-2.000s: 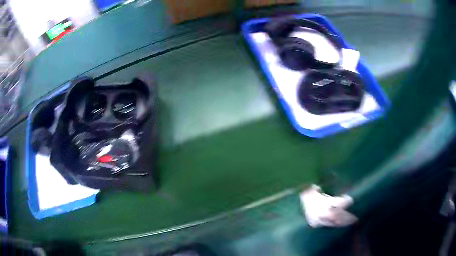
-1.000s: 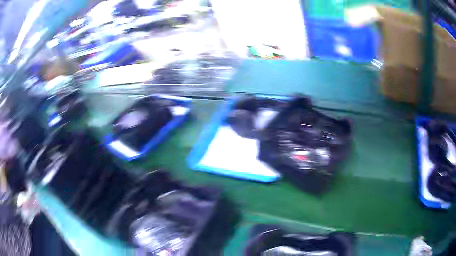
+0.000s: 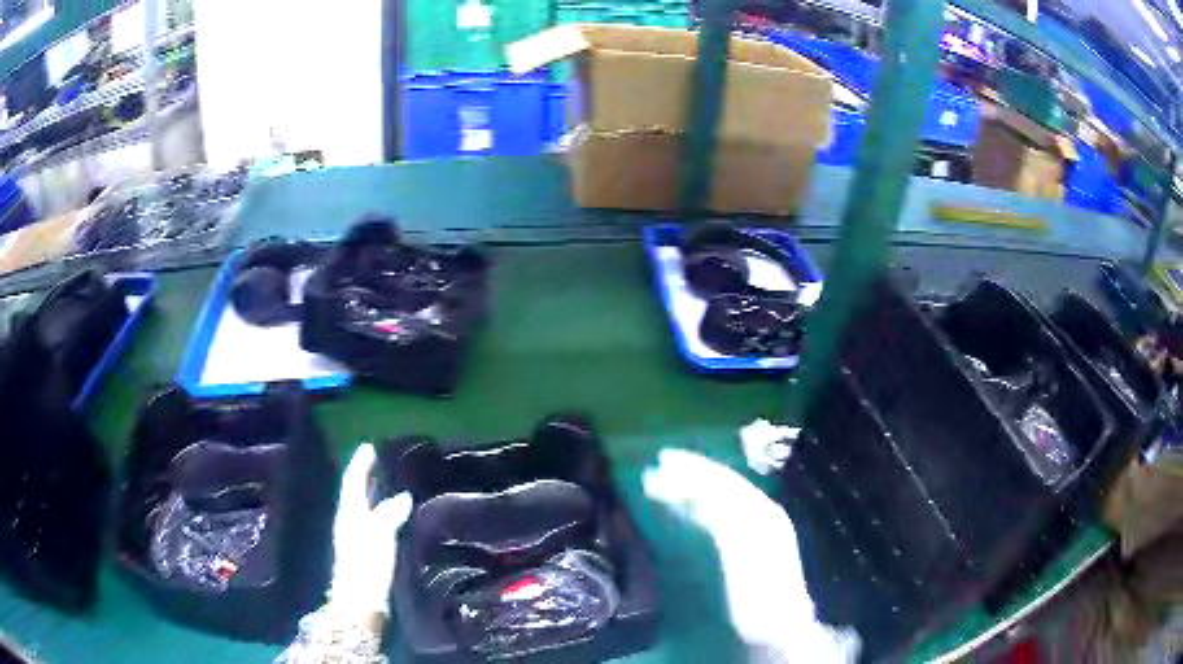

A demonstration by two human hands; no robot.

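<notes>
A black moulded tray (image 3: pixel 428 590) lies in front of me, with a clear accessory bag (image 3: pixel 551 603) showing a red spot inside it. My left hand (image 3: pixel 363 538), white-gloved with a patterned sleeve, is at its left wall, thumb and fingers apart; whether it touches the tray is unclear. My right hand (image 3: pixel 740 538), also white-gloved and a little blurred, is off the tray's right side, holding nothing visible. A second black tray with a bag (image 3: pixel 208 538) stands to the left. Another black tray (image 3: pixel 396 350) rests partly on a blue tray (image 3: pixel 208 350).
A blue tray (image 3: pixel 671 305) with headphones (image 3: pixel 714 270) and a black oval case (image 3: pixel 752 324) lies beyond. Stacked black trays (image 3: pixel 882 454) stand right, behind a green post (image 3: pixel 880 195). Dark trays stand far left. A crumpled white cloth (image 3: pixel 769 445) and a brown carton (image 3: pixel 636 169) are also there.
The view has swung and now faces the near trays. Both my hands have come into view around the front tray. The stacked trays on the right now show.
</notes>
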